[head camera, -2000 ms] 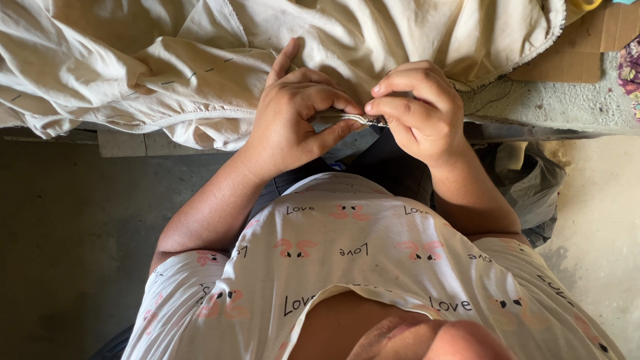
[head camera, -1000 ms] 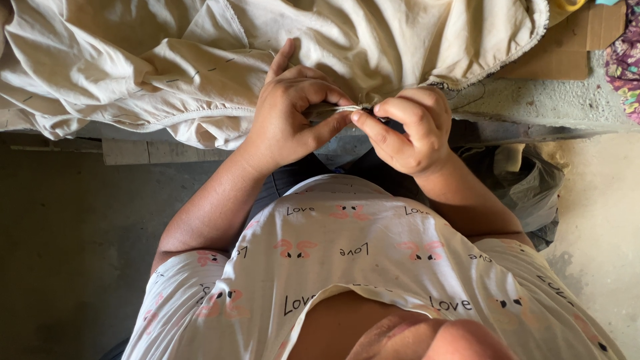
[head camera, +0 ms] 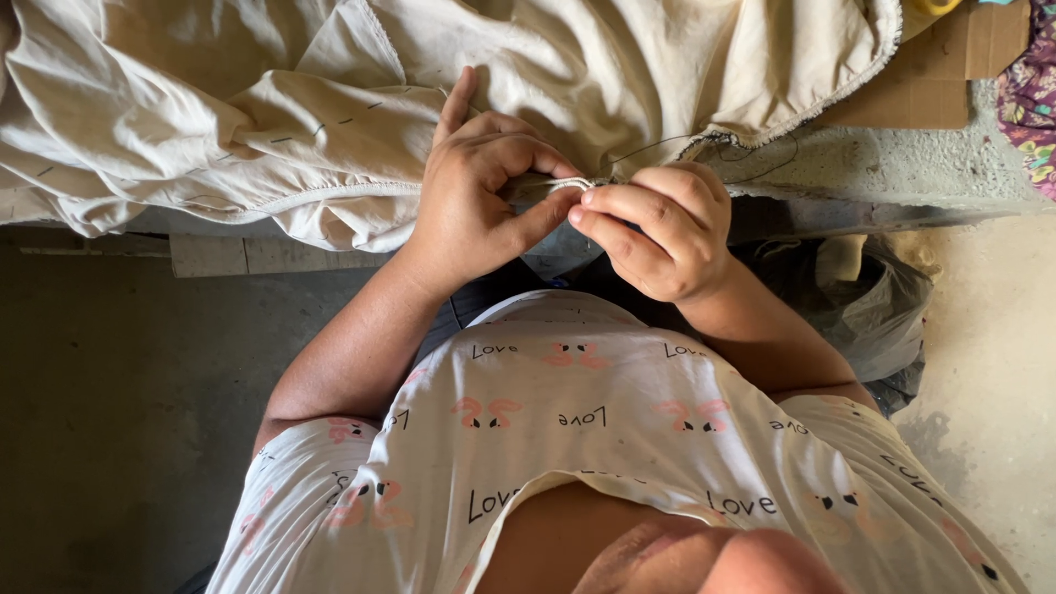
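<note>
A large cream cloth (head camera: 330,124) lies in folds over the work surface, with a corded seam along its near edge and dark stitches across it. My left hand (head camera: 495,190) pinches the cloth's edge between thumb and index finger, its little finger raised. Right beside it, my right hand (head camera: 660,227) has its fingertips closed at the same edge; whether a needle is between them cannot be seen. Dark thread (head camera: 660,147) runs from near my right fingertips toward the dark-stitched border (head camera: 813,111) of the cloth, looping at the right.
Brown cardboard (head camera: 916,91) and a purple floral cloth (head camera: 1031,107) lie at the right on the rough concrete ledge (head camera: 891,165). Below the ledge, at the right, sits a dark plastic bag (head camera: 874,305). Pale boards (head camera: 247,254) show under the cloth's near edge.
The cloth's dark-stitched border at the right has shifted left and nearer my right hand. My left hand keeps its pinch on the edge, while my right fingers have changed position beside it.
</note>
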